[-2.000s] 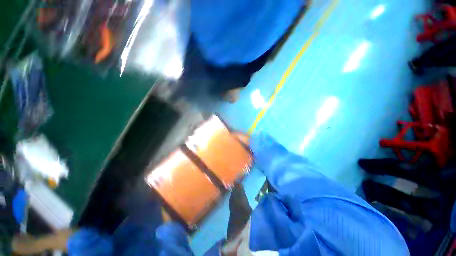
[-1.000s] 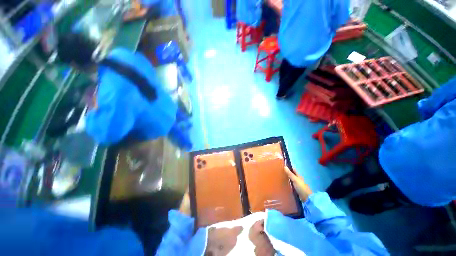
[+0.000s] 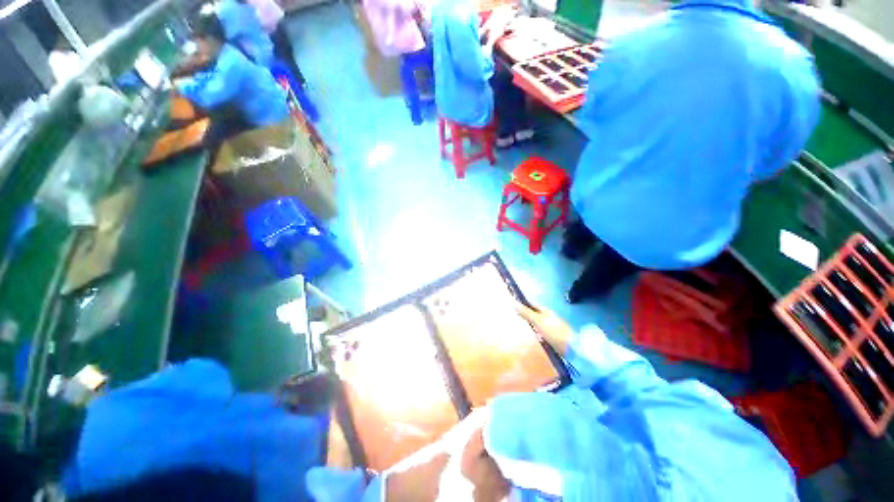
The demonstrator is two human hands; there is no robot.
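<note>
A black two-panel tray (image 3: 453, 379) is held in front of my body above the floor. It carries two orange tablet-size panels side by side, the left panel (image 3: 387, 377) and the right panel (image 3: 490, 338), both with white glare. Small dark circles show at the upper left corner of the left panel. My right hand (image 3: 545, 324) grips the tray's right edge. My left hand (image 3: 338, 443) is at the tray's lower left edge, partly hidden and blurred.
A person in a blue smock stands at right beside a bench with red multi-cell trays (image 3: 851, 328). A red stool (image 3: 536, 186) and a blue stool (image 3: 292, 233) stand along the aisle. A brown carton (image 3: 265, 162) and the green bench (image 3: 147, 235) are at left. A blue sleeve is close at lower left.
The view has moved forward along the aisle. The tray now tilts, its right side higher, with stronger glare on the panels. Both hands still hold it.
</note>
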